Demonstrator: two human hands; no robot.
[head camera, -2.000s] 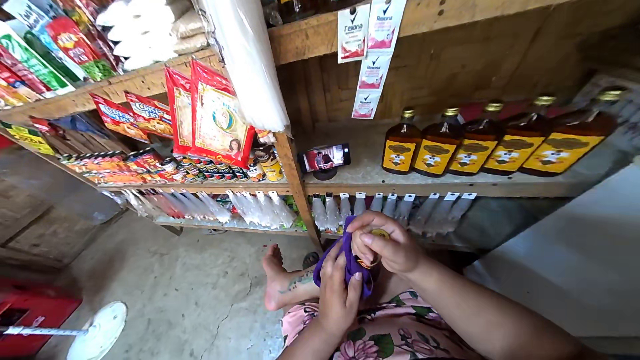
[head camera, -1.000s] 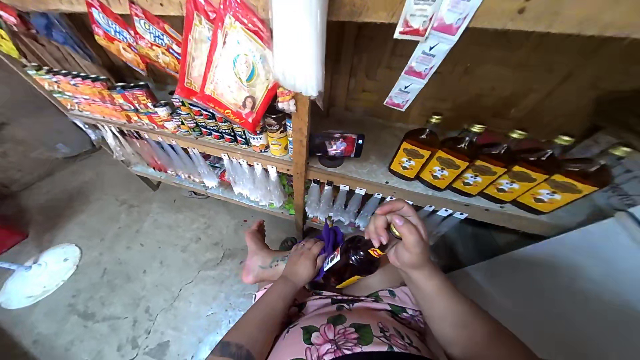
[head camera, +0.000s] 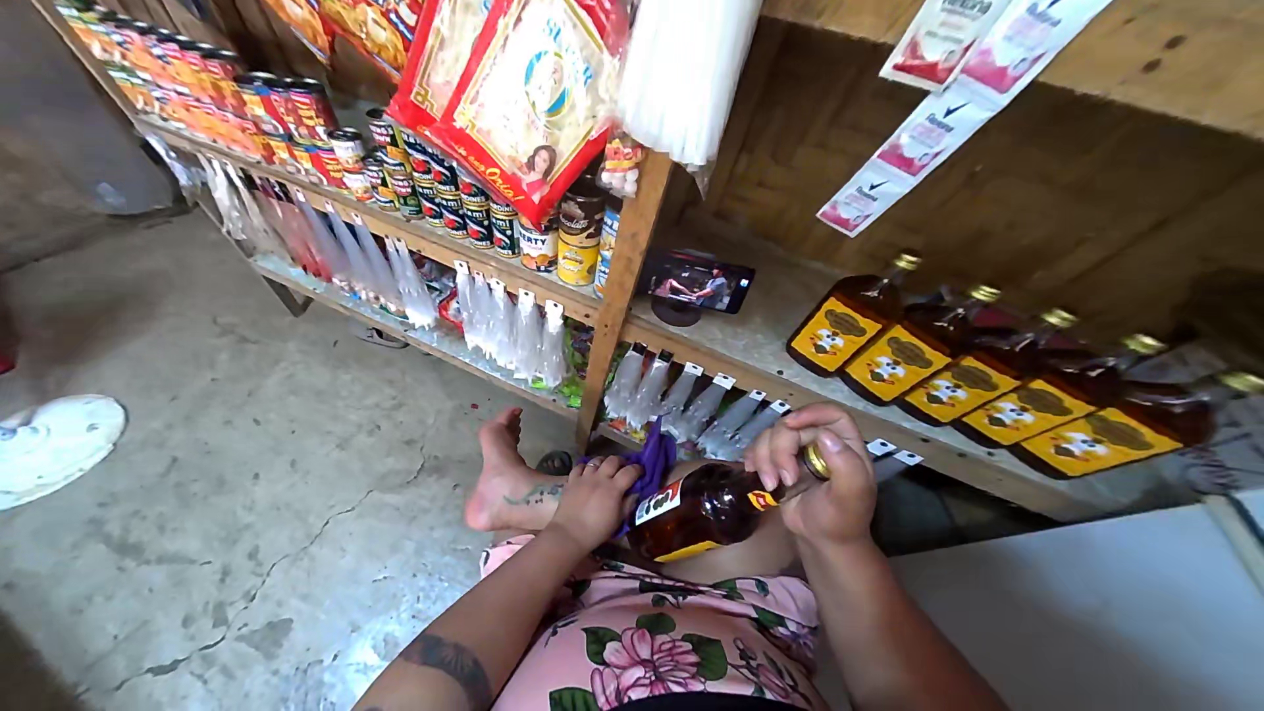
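Note:
A dark glass bottle (head camera: 696, 513) with a gold cap and a yellow label lies tilted above my lap. My right hand (head camera: 815, 474) grips its neck just below the cap. At the bottle's base my left hand (head camera: 595, 499) presses a purple cloth (head camera: 654, 459) against the glass; the fingers partly cover the cloth. Similar flat bottles with yellow labels (head camera: 834, 331) stand in a row on the wooden shelf in front of me, to the right.
A phone (head camera: 699, 281) on a small stand shows a picture beside the shelf's wooden post (head camera: 627, 286). Cans (head camera: 474, 212) and red packets (head camera: 523, 89) fill the left shelf. Small plastic bags (head camera: 706, 405) hang below. A white surface (head camera: 1076, 612) is at the right, a round white object (head camera: 59, 444) at the left.
The bottle, largely hidden behind the hands and cloth two seconds ago, now shows most of its body. The right hand has stayed at its neck since one second ago. The view has moved closer to the shelves.

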